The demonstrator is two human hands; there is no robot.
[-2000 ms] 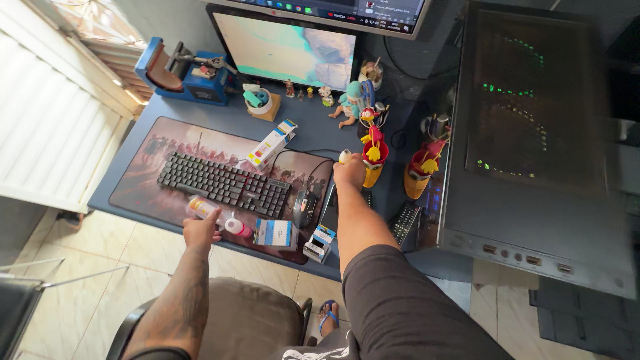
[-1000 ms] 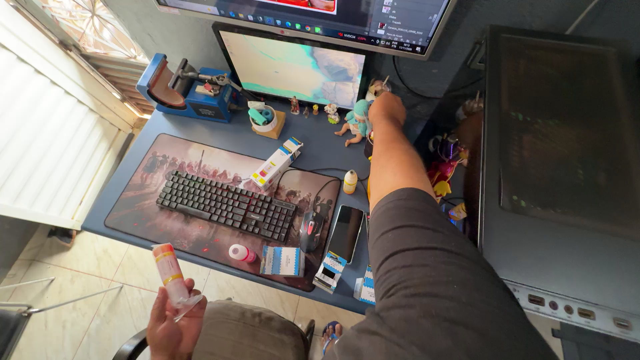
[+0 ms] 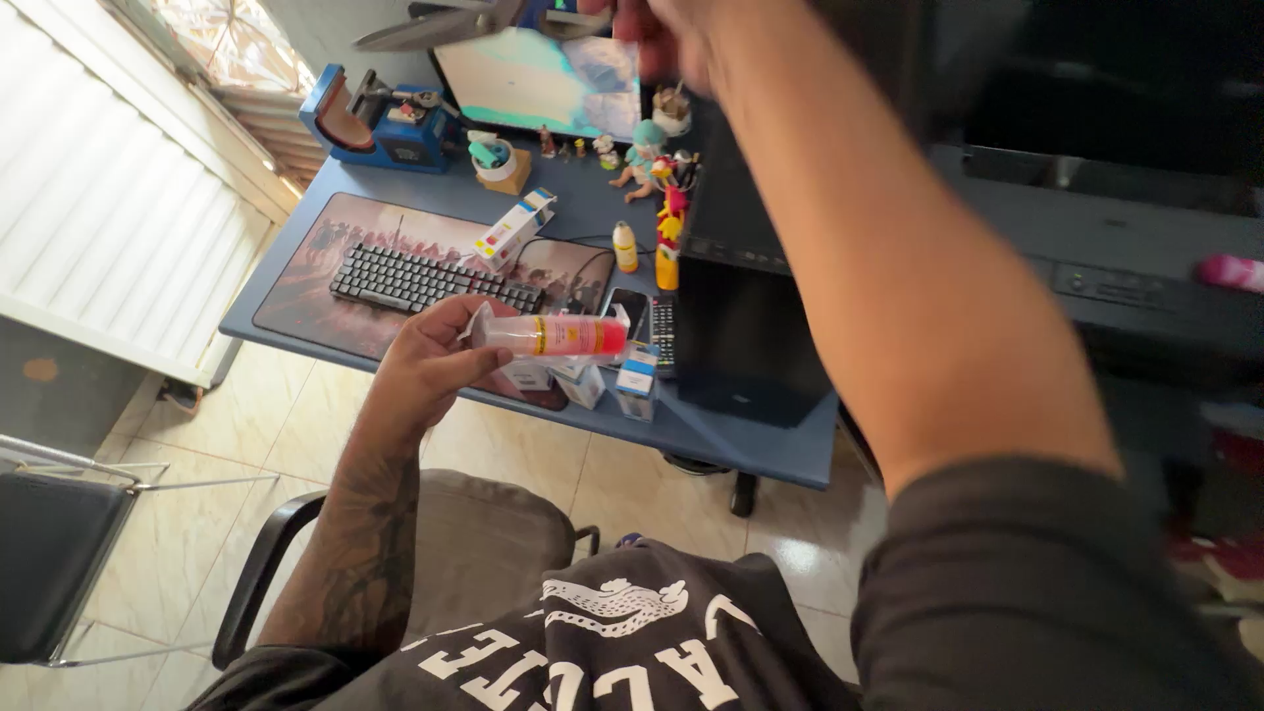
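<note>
My left hand [image 3: 434, 360] holds a clear plastic wrapper around a bottle [image 3: 568, 336] with a red end and a yellow-and-pink label, over the desk's front part. At the top edge of the view my right hand [image 3: 662, 39] grips a pair of scissors [image 3: 439, 28], whose blades point left; its fingers are blurred and partly cut off. A yellow-labelled bottle [image 3: 624, 247] stands on the desk. Small boxes, among them a blue-and-white carton [image 3: 637, 383], are near the front edge. An opened carton [image 3: 515, 229] lies across the mouse pad's back edge.
A black keyboard [image 3: 434, 281] lies on the mouse pad. A blue heat press [image 3: 385, 123], a monitor [image 3: 543, 74] and several figurines stand along the back. A phone [image 3: 629, 314] and a remote control [image 3: 664, 336] are beside a black printer [image 3: 750, 326]. An office chair [image 3: 484, 553] is below.
My right hand has moved from the back of the desk up to the top of the view, with scissors now in it. My left hand has raised the wrapped bottle. The view has shifted.
</note>
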